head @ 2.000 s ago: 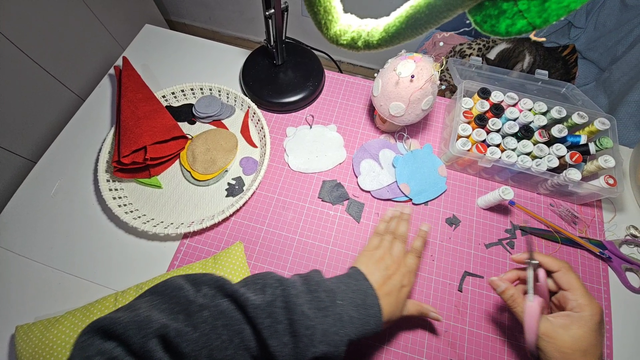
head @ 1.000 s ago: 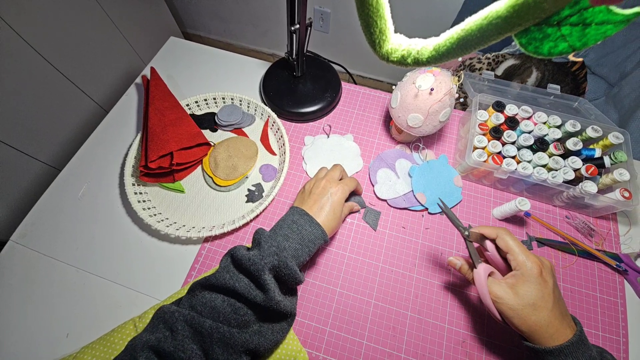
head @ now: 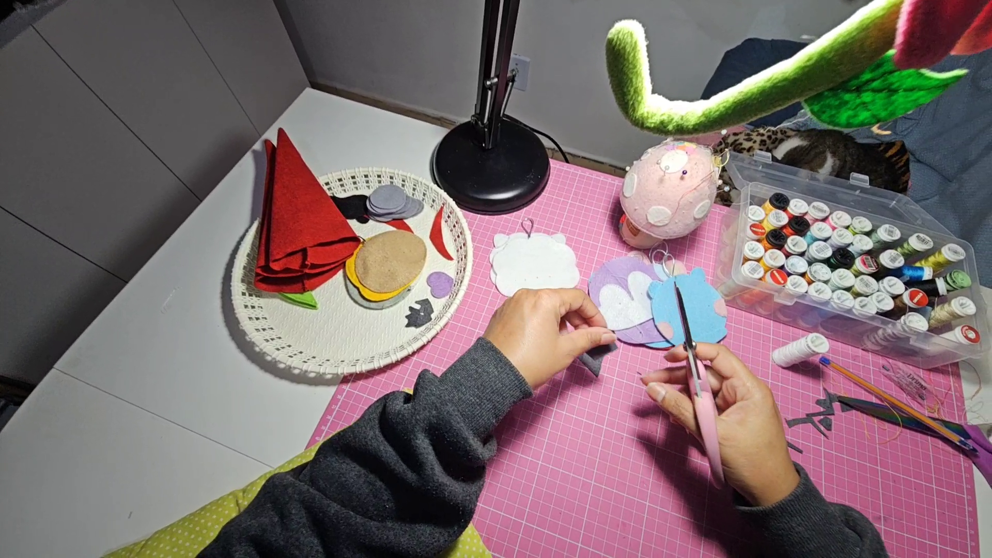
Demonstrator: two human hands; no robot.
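My left hand (head: 546, 337) pinches a small dark grey felt piece (head: 597, 358) between thumb and fingers, just above the pink cutting mat (head: 542, 480). My right hand (head: 732, 418) holds pink-handled scissors (head: 704, 411), blades pointing up and away over the blue felt shape (head: 688, 306). That shape overlaps a purple felt piece (head: 608, 275) with a white heart-like patch. A white scalloped felt shape (head: 535, 262) with a thread loop lies beyond my left hand. Dark felt scraps (head: 818, 415) lie right of my right hand.
A white woven tray (head: 353, 360) at left holds red, tan and grey felt. Behind stand a black lamp base (head: 490, 167) and a pink mushroom pincushion (head: 670, 190). At right are a clear thread box (head: 837, 322), a white spool (head: 800, 350), a pencil (head: 899, 404) and purple-handled scissors (head: 980, 453).
My left hand has gone from the open mat to the grey felt pieces and taken hold of one. The scissors in my right hand now point up beside it.
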